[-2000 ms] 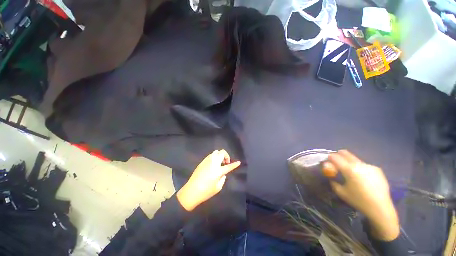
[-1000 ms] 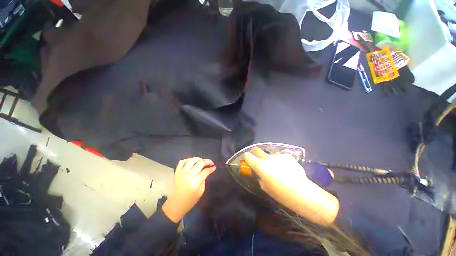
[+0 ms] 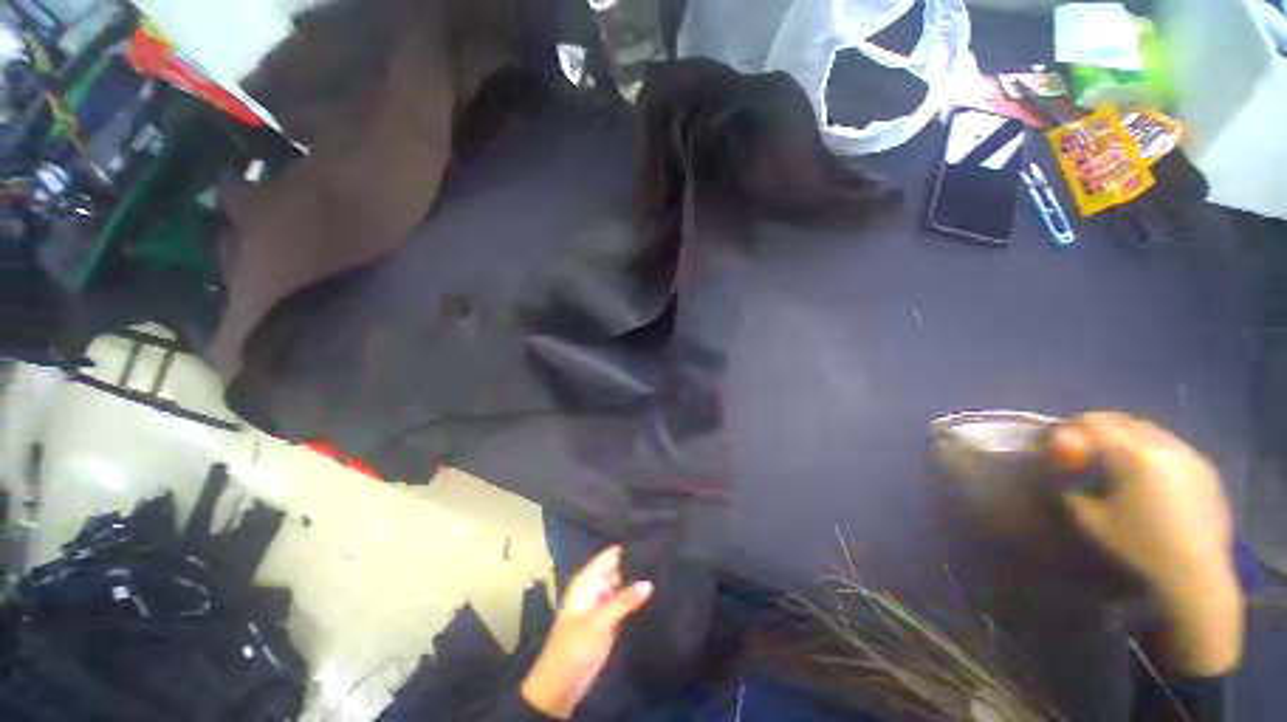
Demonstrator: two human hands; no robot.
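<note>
A black garment piece point(image 3: 565, 353) lies in loose folds over the left and middle of the dark table cover point(image 3: 847, 325). My left hand point(image 3: 586, 635) is at the bottom, just left of the middle, over the garment's near edge, fingers apart and holding nothing visible. My right hand point(image 3: 1150, 515) is shut on the handle of a steam iron point(image 3: 988, 451) at the right, away from the garment. The iron's orange knob shows at my fingers. Its rear and hose are hidden by my hand, and its body is blurred.
A white plastic bag point(image 3: 882, 134), a smartphone point(image 3: 977, 184), blue snips point(image 3: 1047, 205) and an orange snack packet point(image 3: 1101, 158) lie at the far right. Brown cloth point(image 3: 332, 198) drapes at the left. Red plastic point(image 3: 342, 457) shows below the table edge. Black fabric point(image 3: 127, 607) lies on the floor.
The iron first moved left to the garment edge by my left hand, then back right, and is now farther right than at first. My left hand has opened and moved down toward me.
</note>
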